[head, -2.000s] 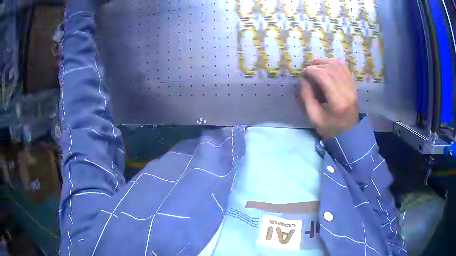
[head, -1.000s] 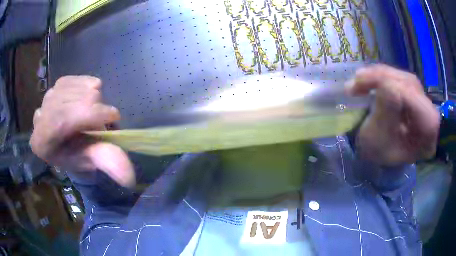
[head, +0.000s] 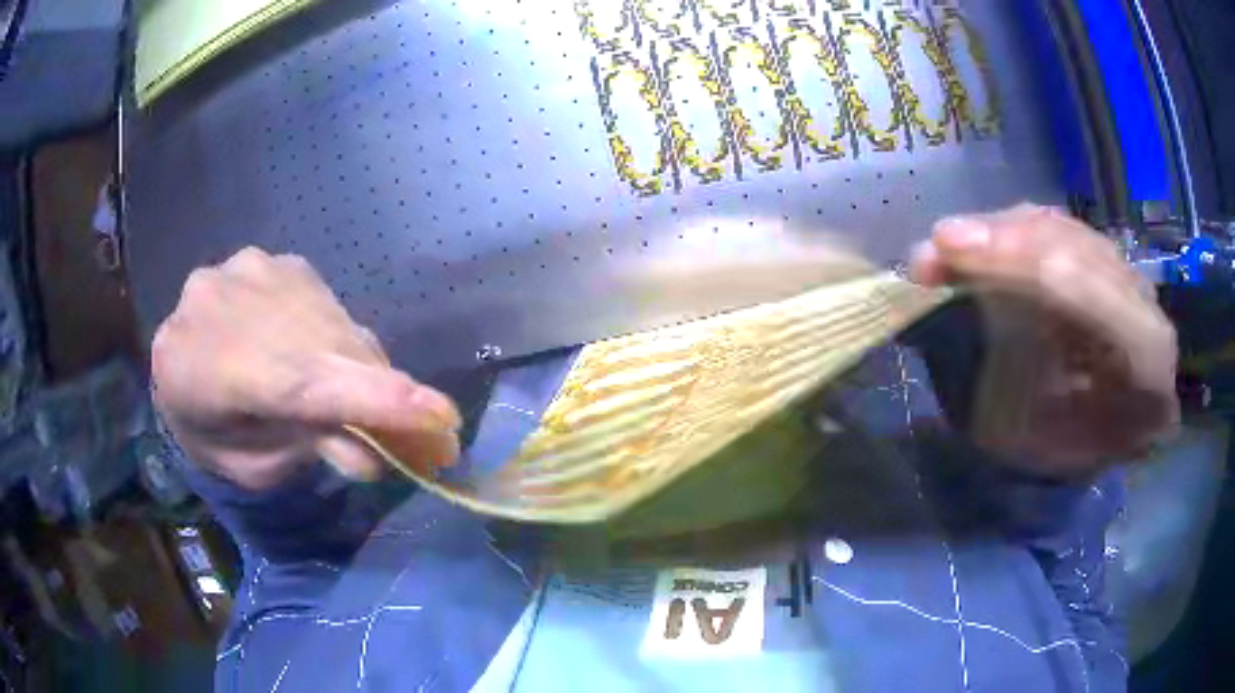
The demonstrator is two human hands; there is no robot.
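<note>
A thin yellow patterned sheet (head: 704, 386) hangs bent between my hands in front of my chest, blurred by motion. My left hand (head: 305, 372) pinches its left end between thumb and fingers. My right hand (head: 1063, 332) grips its upper right corner. Another patterned sheet (head: 799, 95) with rows of yellow ovals and dark lines lies flat on the perforated metal table (head: 406, 190), beyond my hands. The lower part of the held sheet is dark and blurred.
A yellow sheet stack (head: 203, 48) lies at the table's far left corner. A blue roller (head: 1124, 122) and metal rods run along the right side. Brown cardboard (head: 81, 582) is low at the left. The table's near edge is close to my body.
My left hand has come from beyond the frame, and both hands now hold a sheet. Over the last second the sheet has tilted, its left end lower, and its patterned face shows. The yellow stack has come into view.
</note>
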